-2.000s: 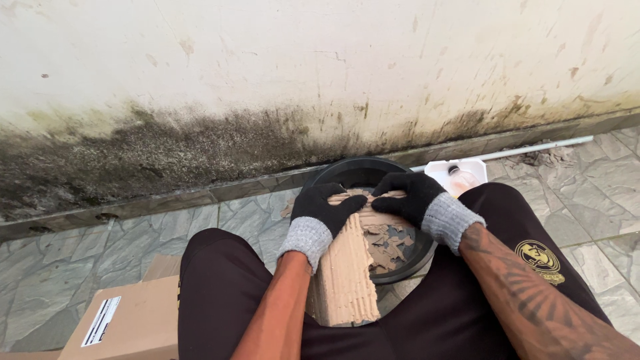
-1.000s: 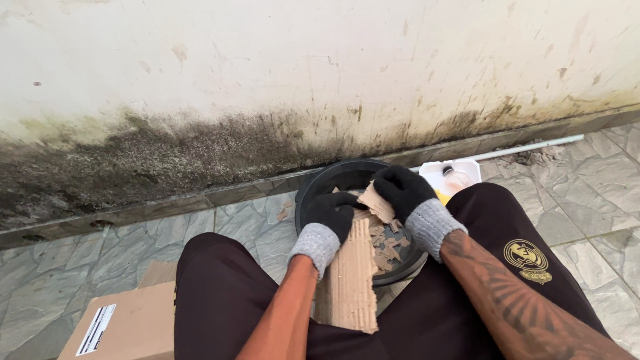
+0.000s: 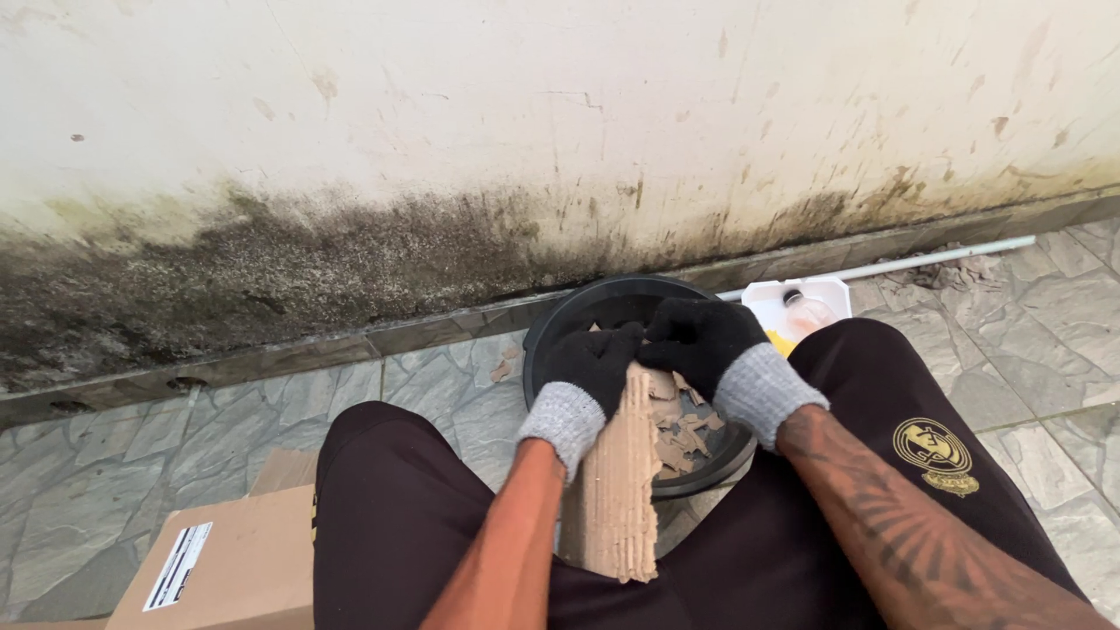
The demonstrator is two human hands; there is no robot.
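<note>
Both my hands wear black gloves with grey cuffs. My left hand (image 3: 591, 372) grips the upper end of a torn strip of corrugated cardboard (image 3: 617, 490), which hangs down between my knees with a ragged right edge. Close beside it, my right hand (image 3: 704, 346) has its fingertips pinched at the strip's top edge; whether a loose scrap is between them is hidden by the glove. Under both hands stands a round black plastic tub (image 3: 544, 332) on the floor. Torn cardboard pieces (image 3: 687, 437) lie inside it.
A cardboard box (image 3: 245, 551) with a printed label stands at lower left. Right of the tub, a white tray (image 3: 827, 293) holds a clear bottle (image 3: 807, 313) with a dark cap. A pale pipe (image 3: 945, 256) lies along the stained wall (image 3: 394, 254). A scrap (image 3: 503, 366) lies on the tiles.
One second ago my right hand held a torn piece apart from the strip; that piece no longer shows in it. My hands are now closer together at the strip's top.
</note>
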